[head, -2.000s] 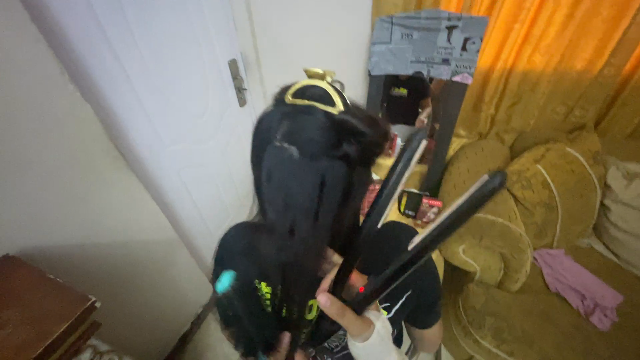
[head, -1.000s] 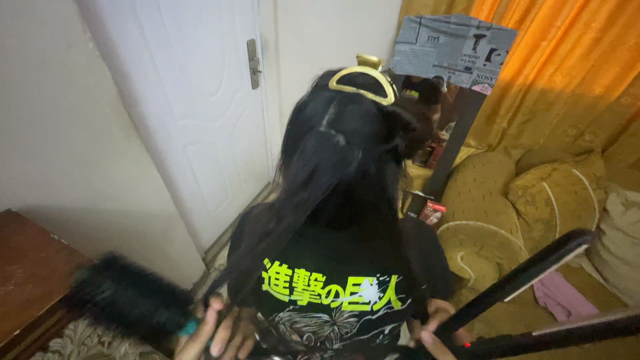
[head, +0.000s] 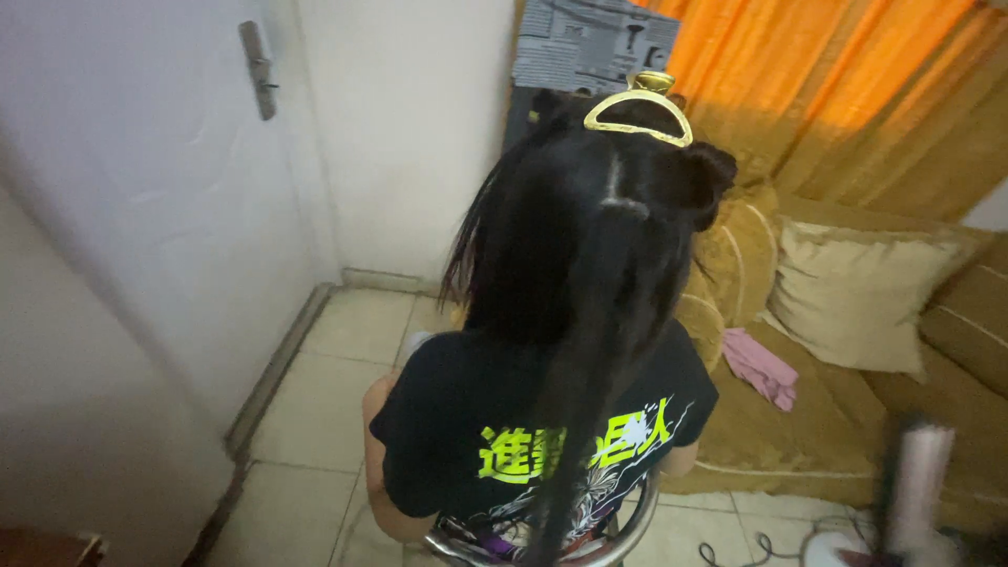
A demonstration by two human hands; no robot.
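A seated person's long dark hair (head: 583,260) hangs down the back, with a straight length running to the bottom edge. A gold claw clip (head: 639,118) holds the top section up, and another section is twisted at the right side of the head. A pale parting shows on the crown. The blurred flat iron (head: 917,488) stands upright at the lower right, its grip cut off by the frame. Neither my left hand nor my right hand can be seen. The hairbrush is not visible either.
The person sits on a chair with a metal-tube backrest (head: 650,512). A door (head: 157,157) is at the left and a sofa (head: 827,441) at the right, with cushions and a pink cloth (head: 760,368). A thin cable (head: 732,555) lies on the tiled floor.
Both hands and the round brush have left the view. The flat iron shows only at the lower right, upright instead of slanted. The view has shifted, showing more floor and sofa.
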